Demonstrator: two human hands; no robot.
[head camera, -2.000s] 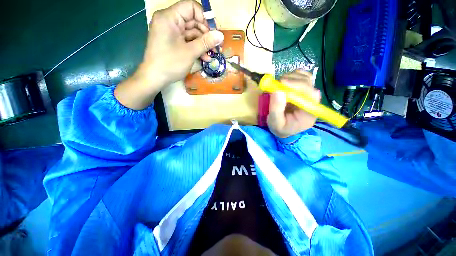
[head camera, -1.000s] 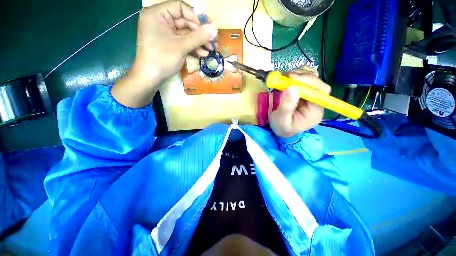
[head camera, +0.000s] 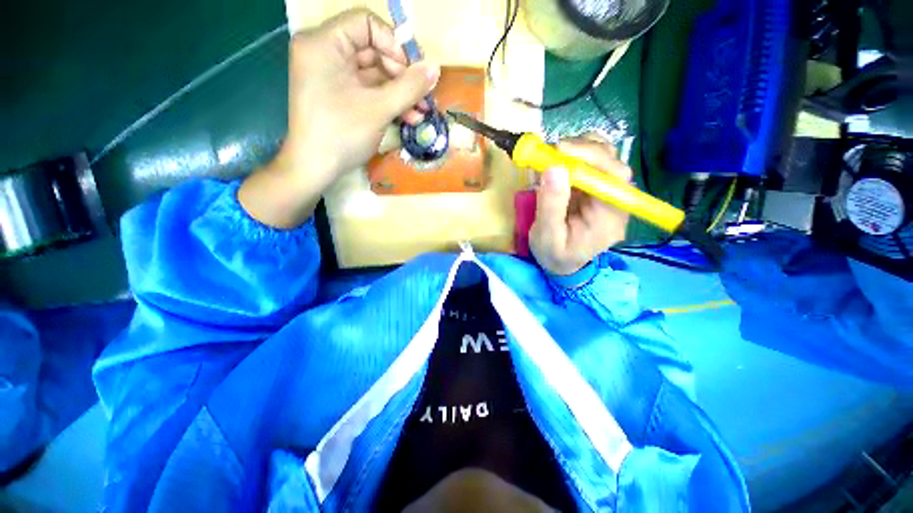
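Note:
A round black and silver workpiece (head camera: 425, 137) with a pale centre sits on the orange-brown fixture plate (head camera: 430, 180). My left hand (head camera: 350, 90) pinches a slim grey-dark stick, maybe tweezers (head camera: 402, 35), whose lower end reaches the far side of the workpiece. My right hand (head camera: 581, 210) holds the soldering iron (head camera: 601, 185) by its yellow handle. The iron's thin tip points left, just beyond the workpiece's right edge; whether it touches is unclear. The solder wire (head camera: 190, 90) runs from the spool toward my left hand; its end is hidden.
The fixture lies on a pale board (head camera: 400, 230). The silver spool (head camera: 45, 205) is at left. A pink-red pad (head camera: 525, 215) lies beside my right hand. Beyond are a round tin (head camera: 581, 35) and black cable. A blue box (head camera: 736, 90) and black fan (head camera: 876, 205) stand at right.
The iron and my right hand have shifted slightly left since one second ago, the tip higher in view. The grey stick now shows longer above my left fingers. The wire looks blurred.

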